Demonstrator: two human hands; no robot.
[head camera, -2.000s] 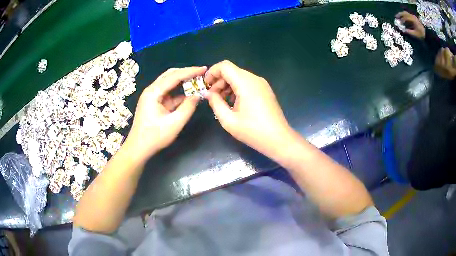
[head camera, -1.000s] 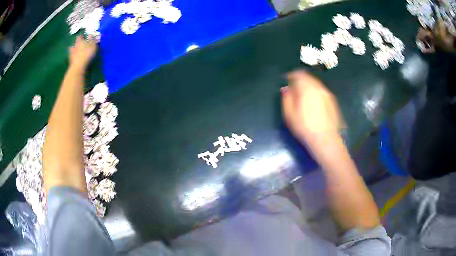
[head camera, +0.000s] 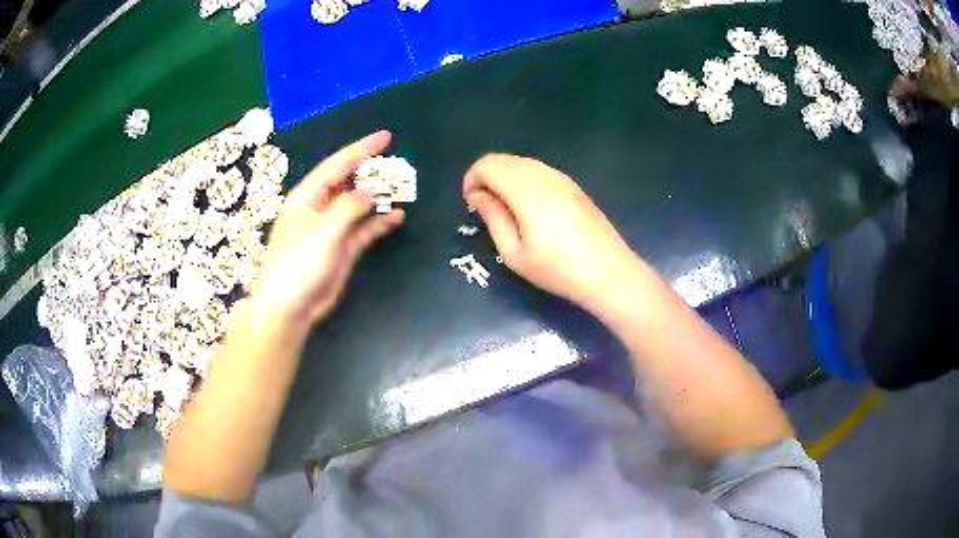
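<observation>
My left hand holds a white housing with small brown specks between thumb and fingers, above the dark green bench top. My right hand is to the right of it, fingers curled together and pointing left, apart from the housing. Whether it pinches something small cannot be told. Small white inserts lie loose on the bench just below and left of my right fingers; my right hand may cover some of them.
A dense heap of housings lies at left, with a crumpled clear bag beside it. A blue sheet and the green conveyor are beyond. A separate housing group lies at right. Another person's dark sleeve is at the right edge.
Both hands have come back to the middle from reaching out apart. My left hand now holds a housing. Fewer white inserts show on the bench than one second ago.
</observation>
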